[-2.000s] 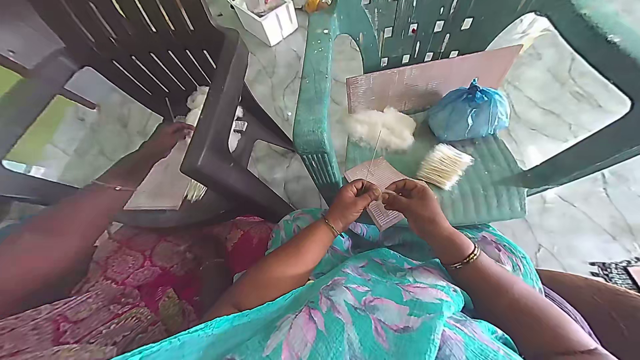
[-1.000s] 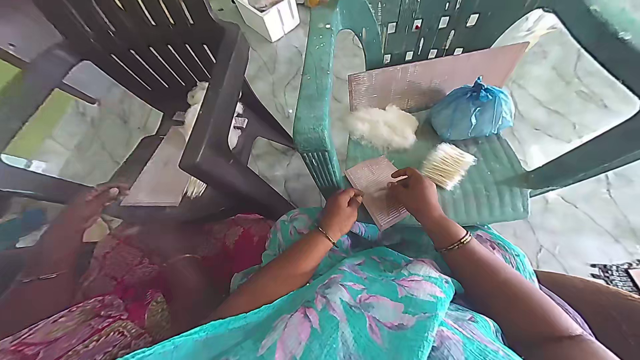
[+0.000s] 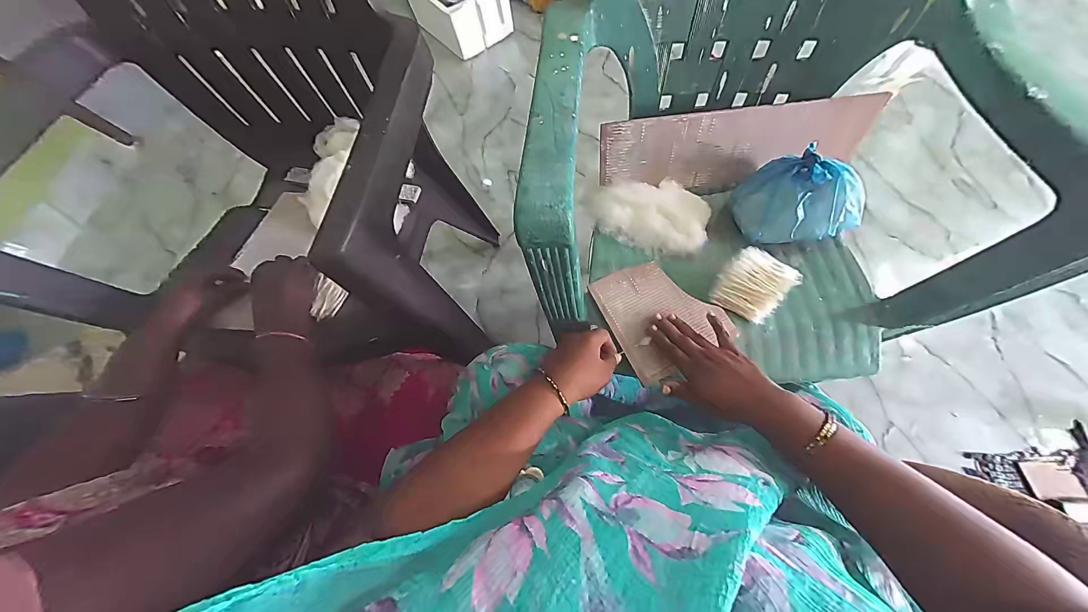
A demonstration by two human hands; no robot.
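Observation:
My right hand (image 3: 704,361) lies with fingers spread on a piece of ribbed cardboard (image 3: 639,308) at the front of the green plastic chair's seat. Beside the cardboard's left edge, my left hand (image 3: 585,364) is curled, with a thin pale tip showing at its fingers; what it grips is mostly hidden. A bundle of white cotton wicks (image 3: 756,284) sits to the right of the cardboard. Behind it are a fluffy heap of cotton (image 3: 653,216) and a knotted blue plastic bag (image 3: 797,197).
A larger cardboard sheet (image 3: 739,140) leans against the green chair's backrest. At left, another person's hands (image 3: 272,293) work over a board on a dark plastic chair (image 3: 374,161), with cotton and wicks beside them. A white box (image 3: 466,24) stands on the marble floor.
My right hand has gone from being pinched near my left hand to lying flat on the cardboard. The thin stick upright at my hands two seconds ago no longer shows. The other person's hands have come together.

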